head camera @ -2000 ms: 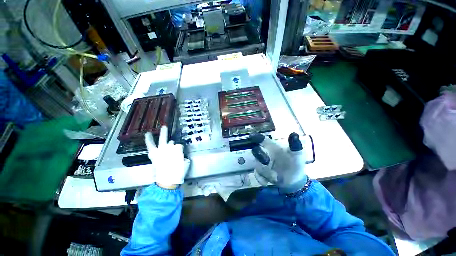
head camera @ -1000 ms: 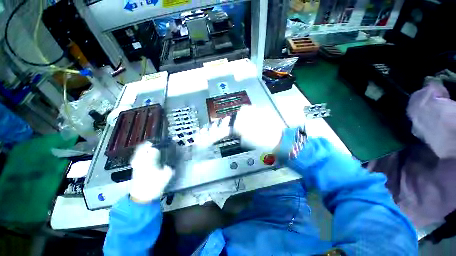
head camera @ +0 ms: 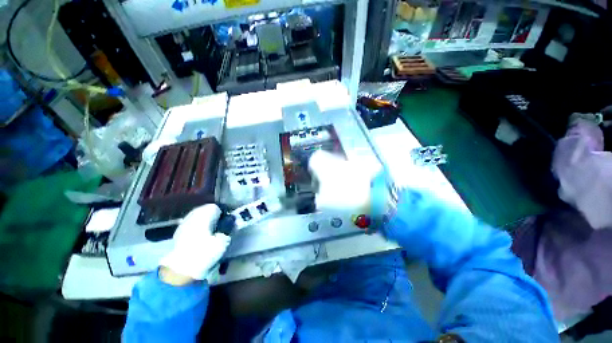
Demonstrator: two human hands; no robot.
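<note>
My left hand [head camera: 201, 241], in a white glove with black fingertips, holds a white housing [head camera: 255, 213] with black squares near the plate's front edge. My right hand [head camera: 339, 182] is blurred over the front of the right fixture [head camera: 290, 149]; its fingertips are unclear, and I cannot tell whether it holds anything. A white housing [head camera: 305, 135] lies across the back of the right fixture. The reddish-brown left fixture [head camera: 180, 173] shows long slots with no white parts visible. A row of loose white housings [head camera: 245, 161] lies between the fixtures.
A red emergency stop [head camera: 362, 221] and two round buttons [head camera: 325, 224] sit on the front edge. The machine frame [head camera: 359, 47] stands behind. A small black box [head camera: 379, 114] and spare parts [head camera: 429, 155] lie at right. A person in pink [head camera: 590, 161] is at far right.
My left hand now holds a housing near the front. A white housing now lies at the back of the right fixture. My right hand remains over that fixture, slightly lower.
</note>
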